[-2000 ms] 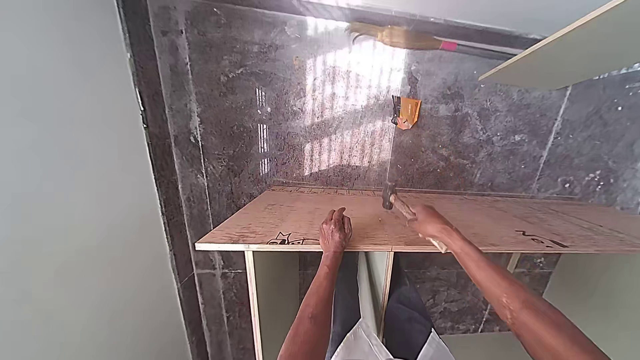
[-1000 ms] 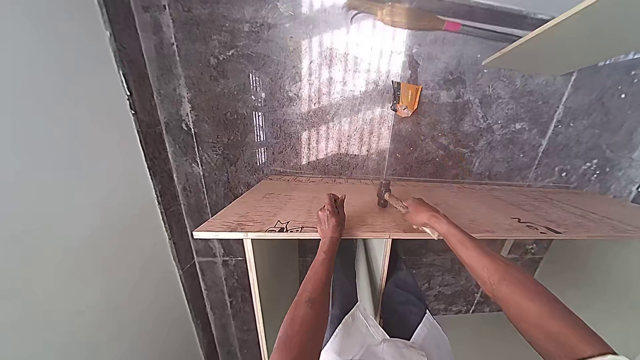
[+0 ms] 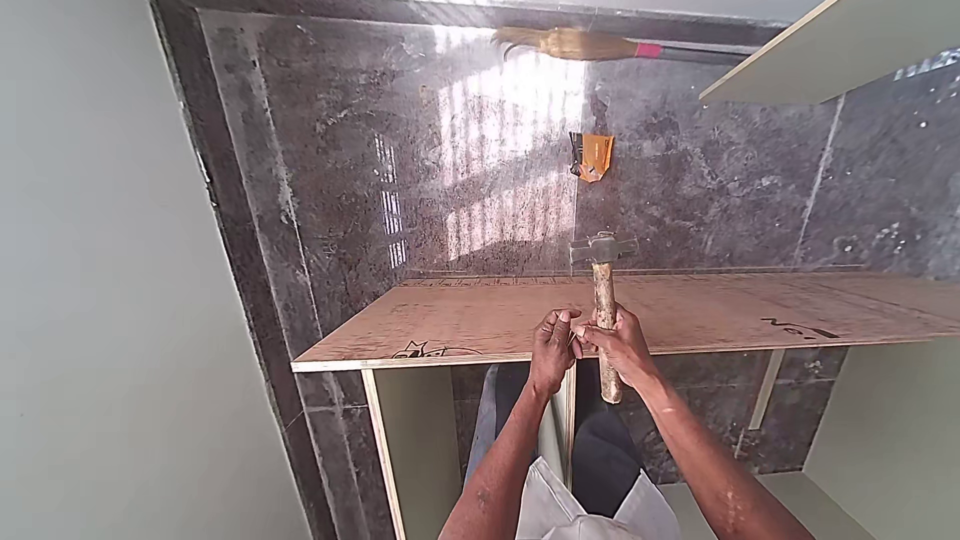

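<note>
My right hand (image 3: pixel 619 345) grips the wooden handle of a hammer (image 3: pixel 604 300), its steel head pointing away over the far edge of the plywood panel (image 3: pixel 465 315). Close beside it, my left hand (image 3: pixel 553 346) is raised near the panel's front edge with its fingertips pinched together. Something small and thin, perhaps a nail, shows between the two hands, but it is too small to name for certain. The panel lies flat on top of upright boards, and its top bears black marker drawings.
Below the panel stand upright boards (image 3: pixel 382 450). On the dark tiled floor beyond lie an orange packet (image 3: pixel 595 156) and a grass broom (image 3: pixel 592 45). A light board (image 3: pixel 817 60) juts in at the upper right. A pale wall (image 3: pixel 112 262) rises on the left.
The hammer has been lifted off the panel and turned with its head pointing away. My right hand has moved left, beside my left hand, which has also shifted slightly right.
</note>
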